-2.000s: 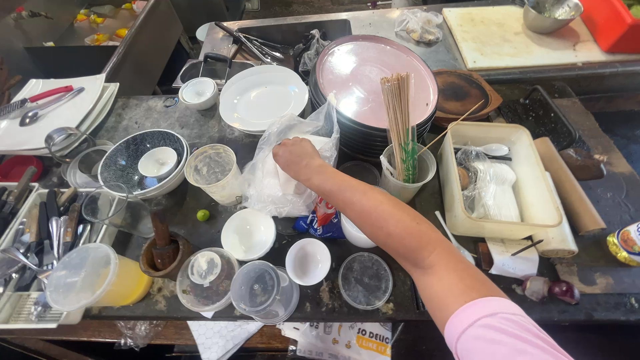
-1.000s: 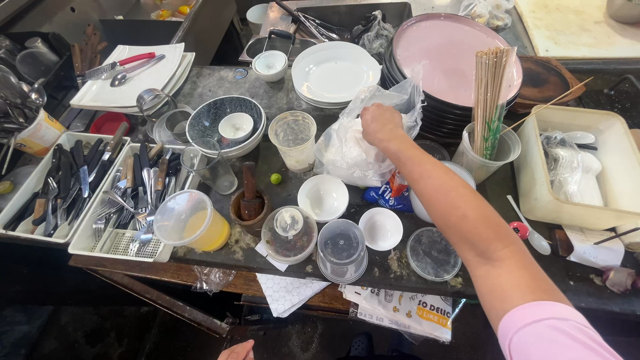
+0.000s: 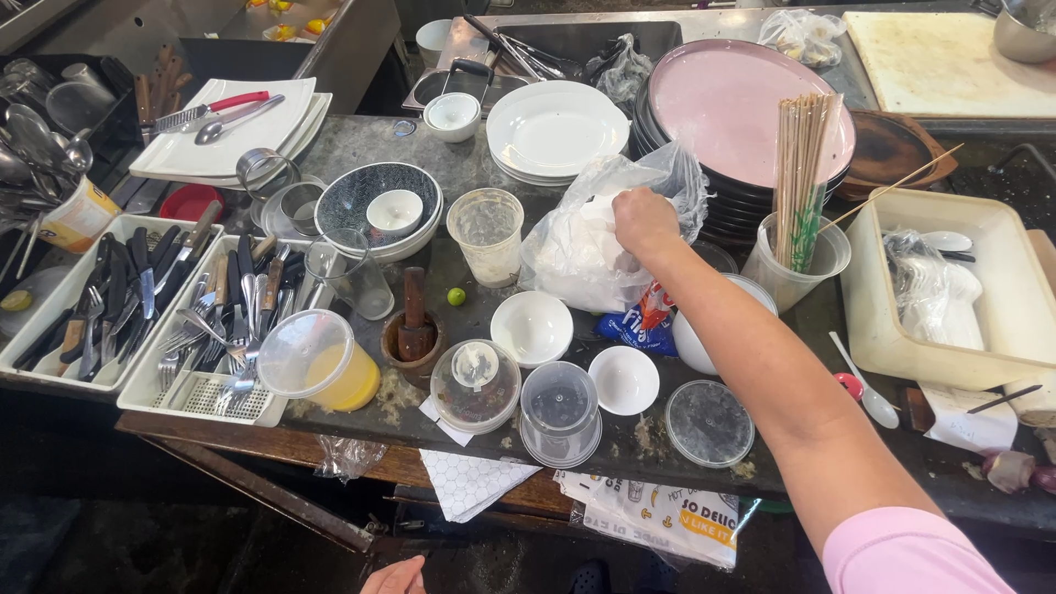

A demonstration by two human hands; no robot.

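Note:
My right hand (image 3: 646, 221) is closed at the mouth of a clear plastic bag (image 3: 577, 239) with white contents; its fingertips are partly hidden. A blue and red packet (image 3: 634, 328) lies below the bag, partly under my forearm. Left of the bag stands a cloudy plastic tub (image 3: 486, 235), and in front of it is a white bowl (image 3: 532, 328). Just the fingers of my left hand (image 3: 398, 575) show at the bottom edge, in front of the counter and touching nothing visible.
Stacked pink and black plates (image 3: 742, 107) rise behind the bag, beside a tub of wooden skewers (image 3: 796, 181). Cutlery trays (image 3: 177, 400) stand at left near a container of yellow liquid (image 3: 346, 375). Small bowls and lidded containers line the front edge. A cream bin (image 3: 862, 289) is at right.
My left hand has come into view at the bottom edge. My right hand stays at the bag. The view has shifted left since the first frame.

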